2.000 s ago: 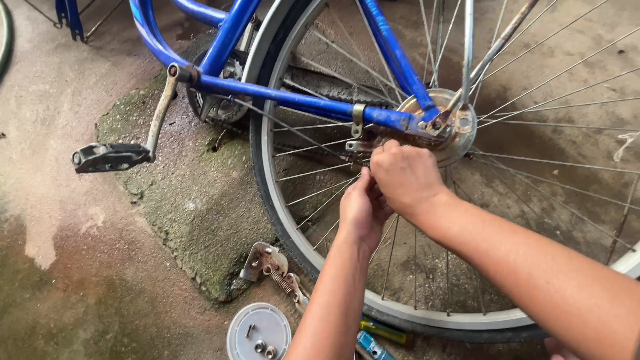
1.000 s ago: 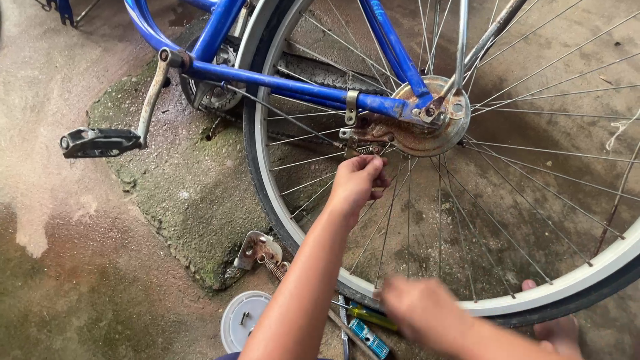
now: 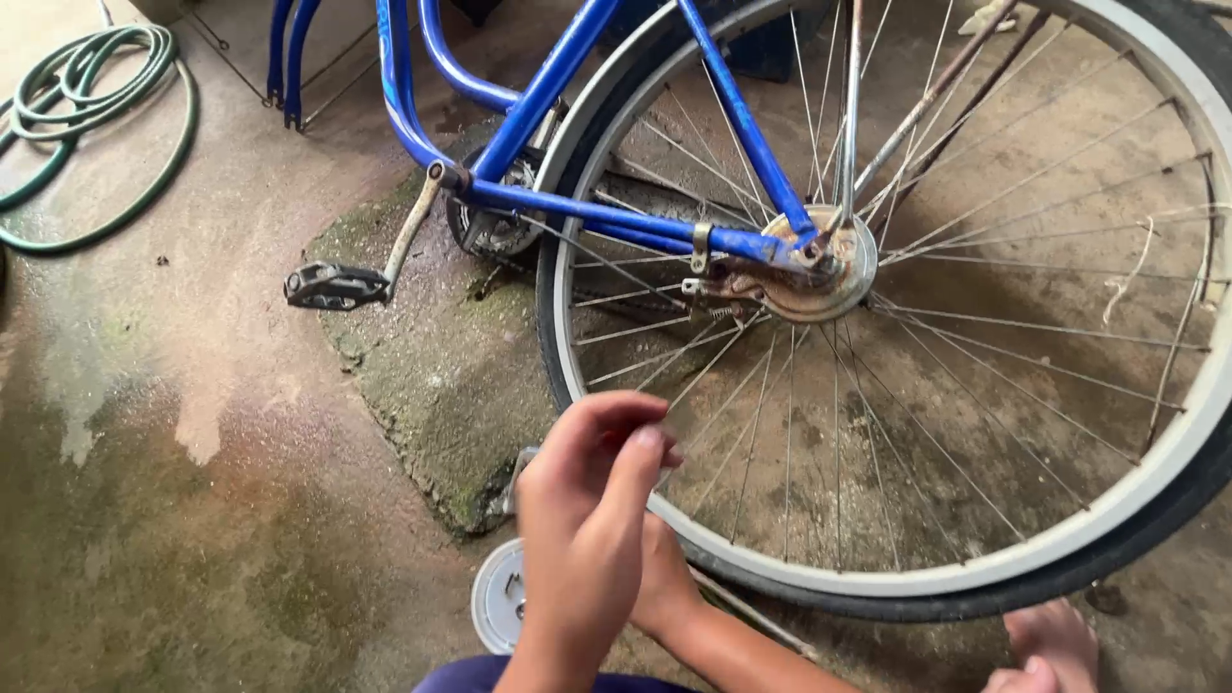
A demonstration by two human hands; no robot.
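A blue bicycle frame (image 3: 616, 207) joins the rear wheel (image 3: 866, 582) at a rusty brake drum (image 3: 818, 274). A metal clamp (image 3: 702, 247) wraps the chainstay, with a small spring (image 3: 722, 313) below it. My left hand (image 3: 597, 481) is raised in front of the wheel's lower left rim, fingers curled, thumb near the fingertips; whether it holds anything cannot be told. Behind its wrist, my right hand (image 3: 659, 568) is mostly hidden, and its fingers do not show. Beside the left wrist, a white round lid (image 3: 493, 597) holds small metal parts.
A black pedal (image 3: 337, 287) on its crank sticks out at the left. A coiled green hose (image 3: 183, 125) lies at the upper left. A blue fork (image 3: 294, 67) stands near the top. A person's bare foot (image 3: 1059, 635) and part of a hand (image 3: 1025, 677) show at the lower right.
Both hands were at the brake drum two seconds ago. The right hand left it first, then the left hand, and both are now lower, near the lid. The view has shifted.
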